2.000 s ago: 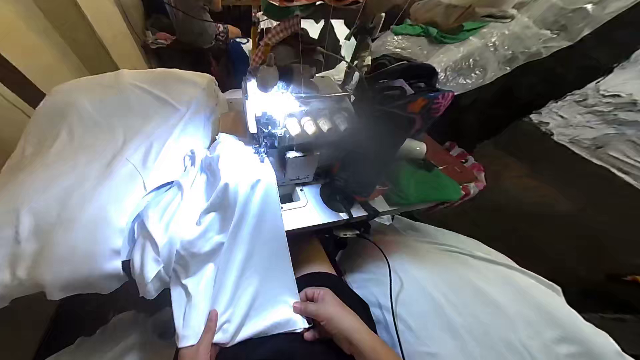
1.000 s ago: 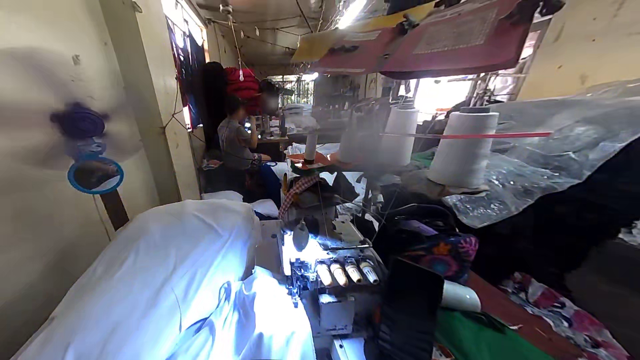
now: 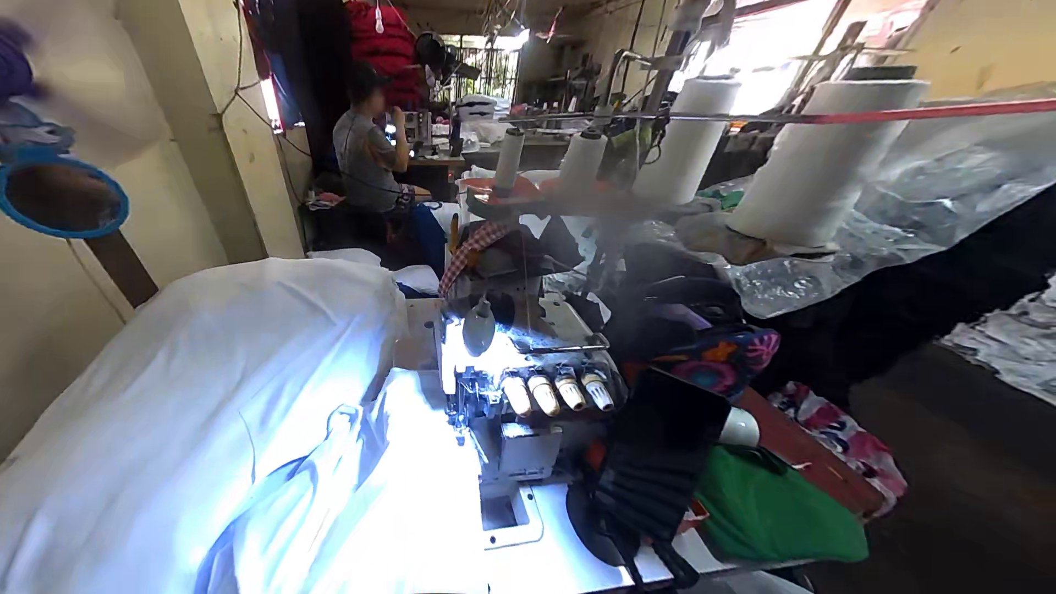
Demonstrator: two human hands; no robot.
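Neither of my hands shows in the head view now. White fabric (image 3: 388, 511) drapes over the left side of the sewing table (image 3: 569, 528), its edge at the needle area of a serger sewing machine (image 3: 528, 445). A bright lamp glows over the needles, and a row of several tension dials (image 3: 557, 393) runs along the machine's front. A large heap of white cloth (image 3: 247, 363) bulges to the left of the machine. Whether my hands touch the fabric below the frame cannot be seen.
Large white thread cones (image 3: 829, 157) stand behind the machine. A black phone-like slab (image 3: 668, 445) on a stand and a green cloth (image 3: 775, 503) lie right of it. A blue-rimmed round mirror (image 3: 64, 194) is at left. A person (image 3: 367, 148) sits further back, facing away.
The view has tilted far up from the table. Both hands were on the lower edge of the white fabric two seconds ago and are now out of view.
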